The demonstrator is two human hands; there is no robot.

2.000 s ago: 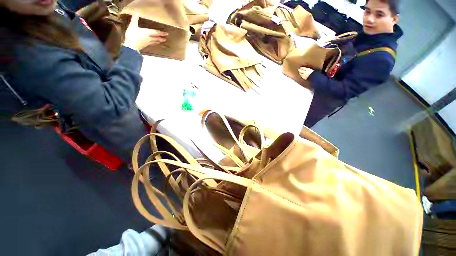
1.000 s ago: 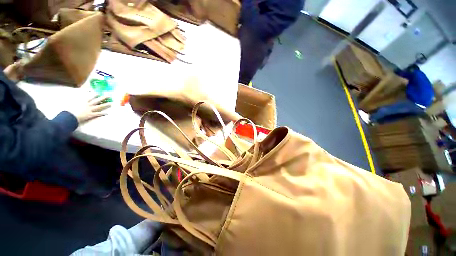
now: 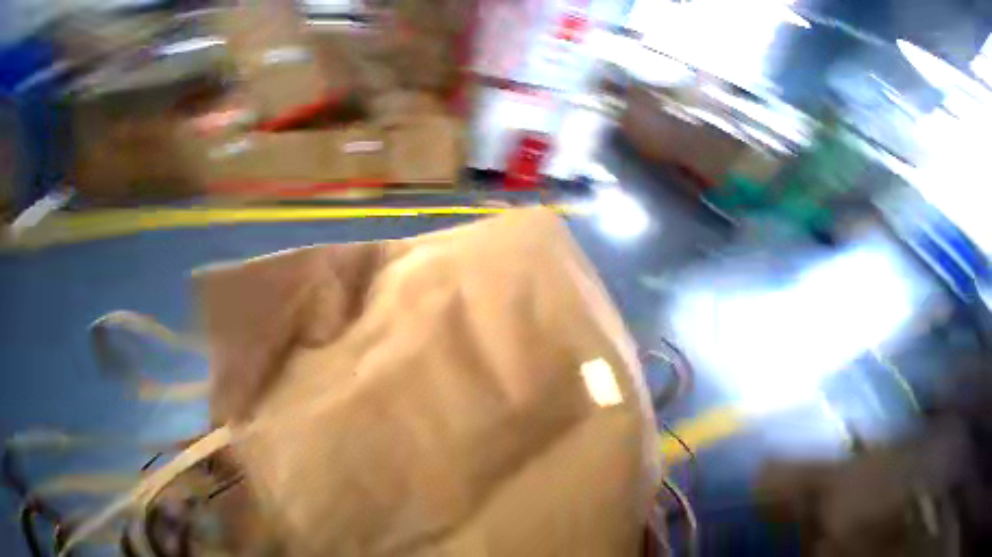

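A tan-brown tote bag fills the lower middle, close to me, its surface creased. A small pale-gold logo plate shows on its right part. Thin bag handles loop out at the lower left, and darker loops trail at its right edge. The picture is blurred by motion. Neither of my hands is in view, so what holds the bag is hidden or outside the picture.
Brown cartons stand behind a yellow floor line at the upper left. A red object is at top middle. A bright white surface is at right, with blurred brown items at lower right.
The view has swung right, away from the white table and the people. The tote bag now shows its logo plate, and its handles lie lower left. The grey sleeve at the lower left has left the view.
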